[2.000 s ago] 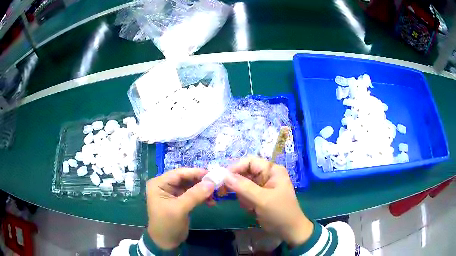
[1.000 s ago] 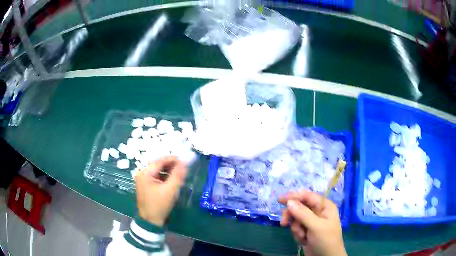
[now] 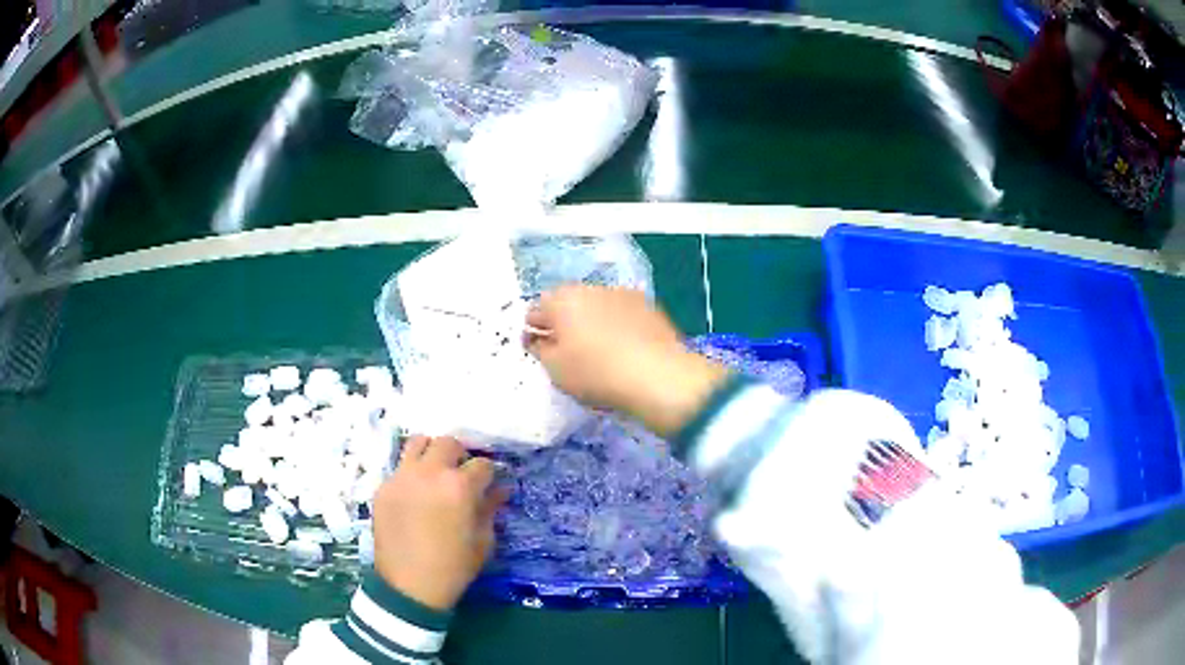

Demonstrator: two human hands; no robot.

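Observation:
My right hand [image 3: 600, 340] reaches over the open bag of small white inserts [image 3: 474, 377], which sits in a clear tub [image 3: 613, 260]. Its fingertips are at the bag's inner right side; whether they hold anything is too unclear to tell, and no stick is visible. My left hand [image 3: 435, 513] is at the left edge of the blue crate, its fingers curled near the crate's clear housings [image 3: 611, 500]. I cannot tell what is in its fingers. White assemblies [image 3: 305, 442] lie on the clear blister tray [image 3: 195, 520] left of my left hand.
A large blue bin [image 3: 871, 312] at the right holds white covers [image 3: 994, 403]. My right sleeve covers part of the crate and bin. A crumpled clear bag of white parts [image 3: 559, 124] lies behind the tub. A red stool [image 3: 50, 598] stands at lower left; a patterned bag [image 3: 1128, 156] is at upper right.
My right hand has moved from above the housings up and left to the open bag. My left hand has moved from the tray to the crate's left edge. The camera view has shifted.

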